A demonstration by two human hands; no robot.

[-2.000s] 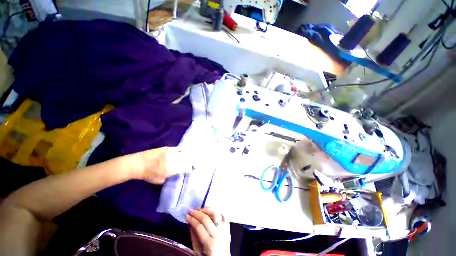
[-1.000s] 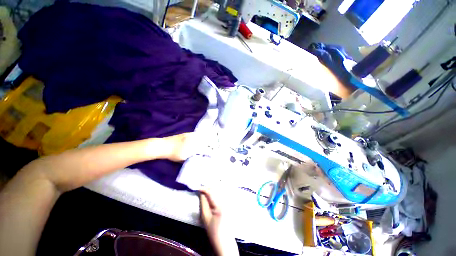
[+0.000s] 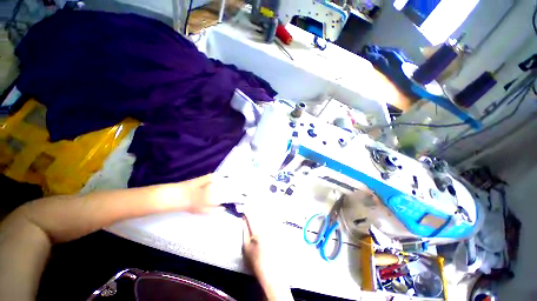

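The dark purple garment (image 3: 176, 111) lies heaped left of the sewing machine (image 3: 377, 170). A pale lavender strip (image 3: 246, 110) of it runs toward the needle area, which is washed out by glare. My left hand (image 3: 206, 193) lies on the pale fabric just before the needle area; its fingers are lost in the glare. My right hand (image 3: 252, 244) is at the table's front edge, close to a small dark purple bit of cloth (image 3: 234, 208). Its fingertips are overexposed, so its grip cannot be told.
Blue-handled scissors (image 3: 322, 236) lie right of my hands, beside a yellow-edged tray (image 3: 403, 273) of small tools. A yellow plastic bundle (image 3: 65, 153) is at the left. Two dark thread cones (image 3: 436, 63) stand at upper right. Glasses rim the bottom edge.
The long pale panel that hung toward the front edge has moved up toward the needle, uncovering the table front. Both hands shifted with it, and the purple cloth near my left forearm has drawn back.
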